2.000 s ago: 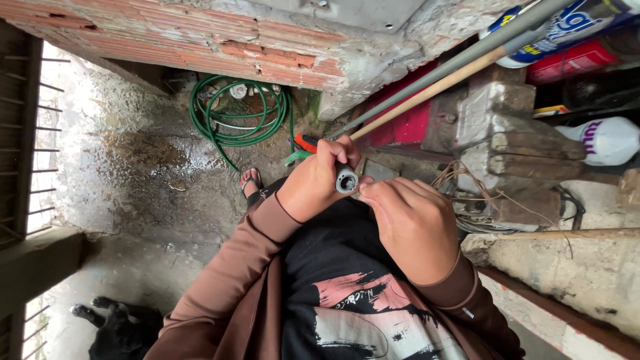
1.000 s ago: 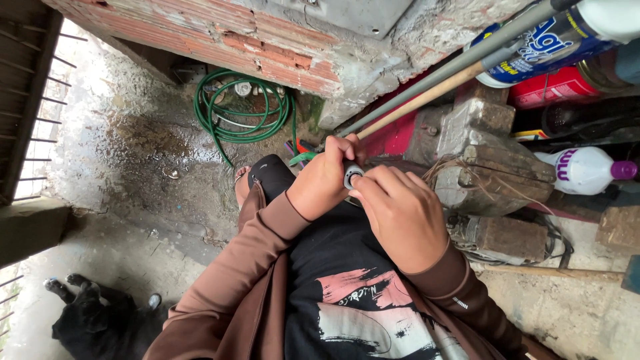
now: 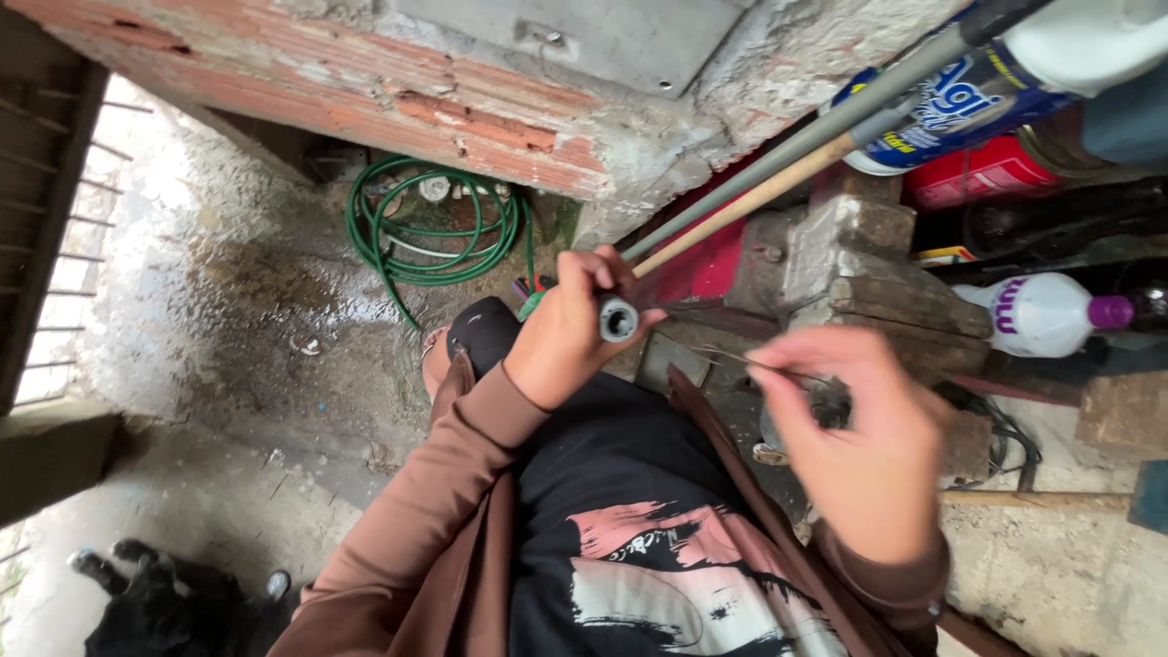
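Observation:
My left hand (image 3: pixel 570 324) is closed around a grey tube-like piece (image 3: pixel 618 319), whose round hollow end faces up toward the camera. To its right, my right hand (image 3: pixel 858 424) pinches a thin dark wire or strand (image 3: pixel 730 354) between thumb and fingertips, and the strand reaches left toward the left hand. Whether it touches the tube cannot be told. Just beyond the left hand, a grey pole (image 3: pixel 794 137) and a wooden pole (image 3: pixel 753 201) slant up to the right. What the tube belongs to below the hand is hidden.
A coiled green hose (image 3: pixel 365 233) lies on wet concrete by a brick wall (image 3: pixel 319 82). Bottles, including a white one with a purple cap (image 3: pixel 1045 315), and a red can (image 3: pixel 985 173) stand at right beside wooden blocks (image 3: pixel 903 310). A black dog (image 3: pixel 173 607) lies at lower left.
My right hand has moved away from the tube end to the right, with the thin strand between its fingers. My left hand still holds the tube.

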